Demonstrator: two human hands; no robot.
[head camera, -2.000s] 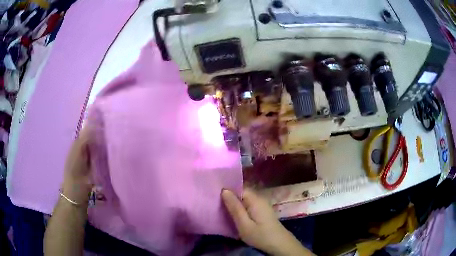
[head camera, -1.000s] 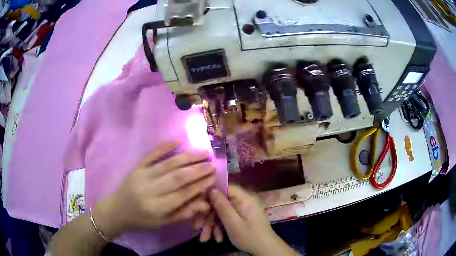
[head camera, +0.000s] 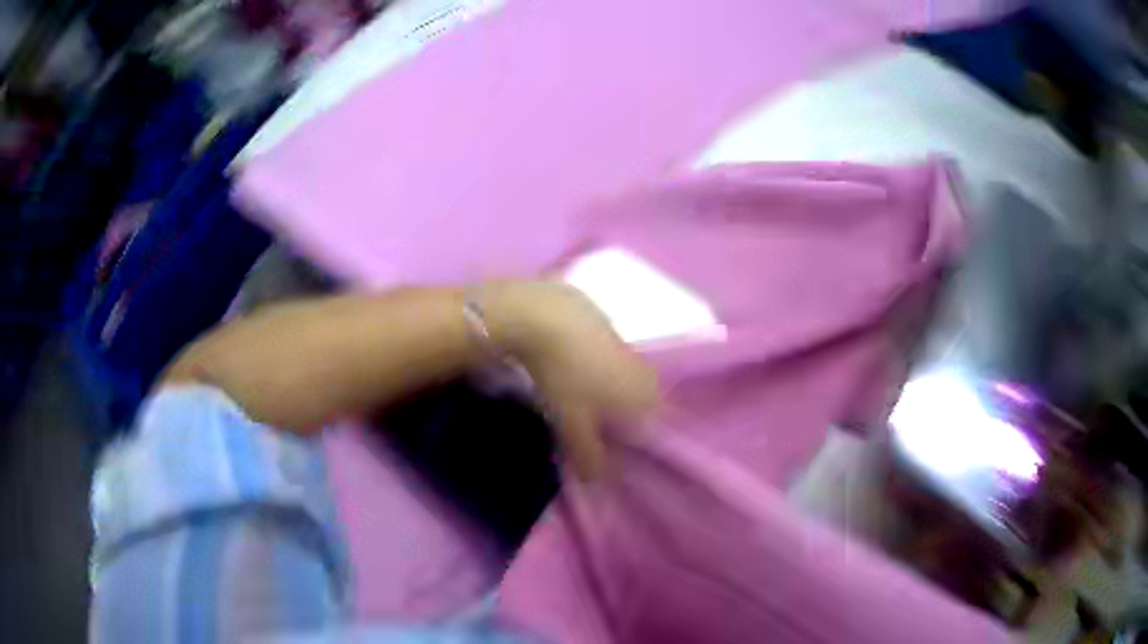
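The frame is blurred. My left hand (head camera: 573, 365) grips the pink garment piece (head camera: 781, 302), which hangs bunched from my fingers and stretches right towards the machine. The stacked cut panels (head camera: 504, 138) lie flat and pink on the table behind my hand. The machine lamp (head camera: 963, 428) glares white-violet at the right, beside the blurred needle area of the overlock machine (head camera: 1070, 528). My right hand is not in view.
The white table top (head camera: 906, 120) shows behind the pink cloth. Dark blue cloth (head camera: 170, 239) and mixed coloured cloth lie at the left. More pink cloth (head camera: 403, 541) is low, beside my striped sleeve (head camera: 214, 516).
The view has swung left, so the machine now sits at the right edge. My left hand has left the needle area and pulls up the pink piece. My right hand has gone out of view.
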